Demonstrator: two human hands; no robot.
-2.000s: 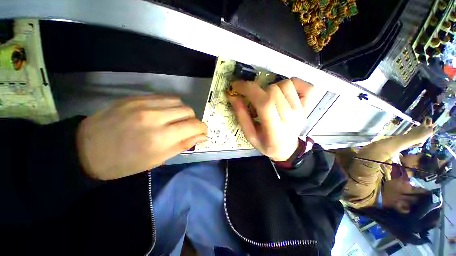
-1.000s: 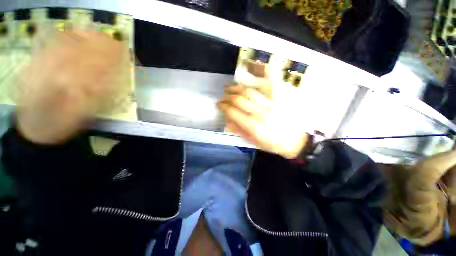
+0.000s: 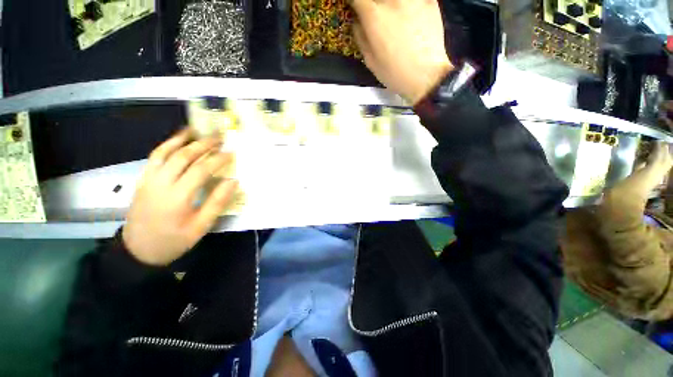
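A pale circuit board panel (image 3: 310, 166), overexposed white in its middle, lies between the conveyor rails, with several black block components (image 3: 325, 109) along its far edge. My left hand (image 3: 177, 195) is over the panel's left end, fingers bent and thumb apart from them; whether it grips the panel or a small part cannot be told. My right hand (image 3: 402, 48) reaches over the right side of the coil bin (image 3: 325, 68), which is heaped with orange-yellow ring coils (image 3: 321, 28). Its fingertips are cut off or hidden at the top edge.
A silver parts bin (image 3: 214, 37) stands left of the coils. Metal rails (image 3: 133, 90) run along both sides of the track. Another board (image 3: 22, 177) is at the far left and one (image 3: 594, 162) at the right. A person's hand and sleeve (image 3: 634, 199) show at the right edge.
The view has swung and levelled. My right hand has left the board for the coil bin. My left hand is now on the left end of the joined panel, where a gap between boards showed before.
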